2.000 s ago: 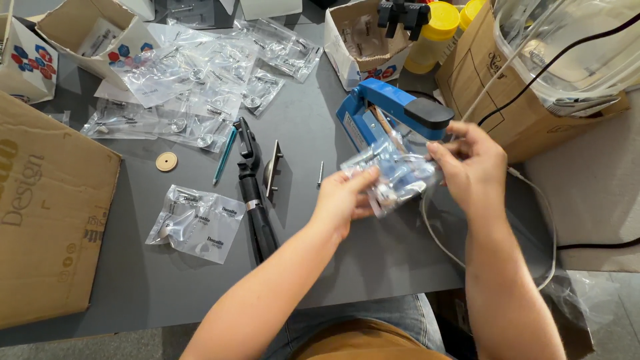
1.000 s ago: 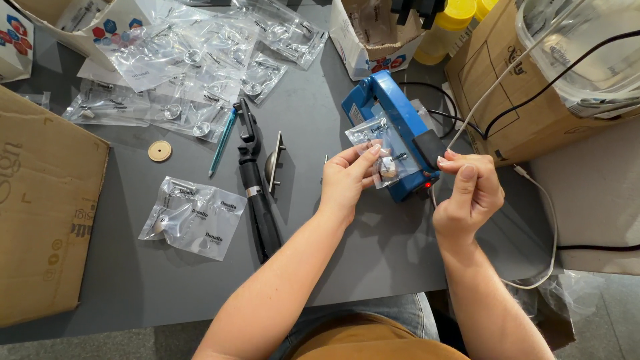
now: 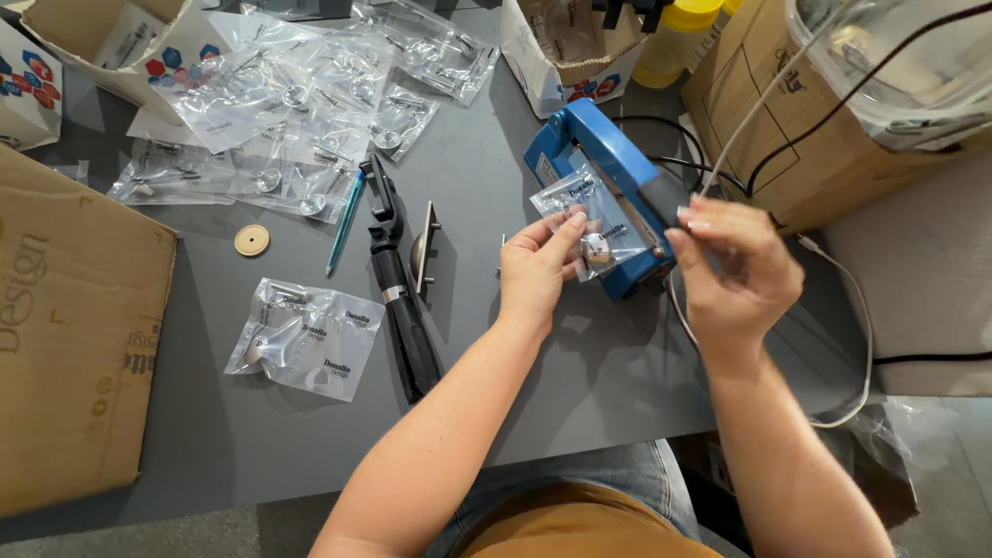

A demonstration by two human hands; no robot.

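My left hand (image 3: 539, 271) pinches a clear printed plastic bag (image 3: 616, 236) with small parts in it. The bag's far edge lies in the jaw of a blue impulse heat sealer (image 3: 612, 151). My right hand (image 3: 736, 267) is at the dark end of the sealer's arm, thumb and fingers bent close to it; whether they press on it cannot be told. Left of my left hand lies a metal plate with pins (image 3: 424, 248), beside a black-handled tool (image 3: 399, 310) and a teal pencil (image 3: 346, 225). Another bag with parts (image 3: 310, 341) lies nearer the front edge.
Many filled clear bags (image 3: 310, 101) cover the back left, near a round beige disc (image 3: 252, 240). Cardboard boxes stand at left (image 3: 77, 333) and right (image 3: 744, 93). An open white carton (image 3: 535, 70) stands behind the sealer. Cables (image 3: 864, 310) run along the right side.
Two seconds ago both hands were at the bag in front of the sealer. Since then my left hand has brought it to the jaw, and my right hand has left the bag for the arm's end.
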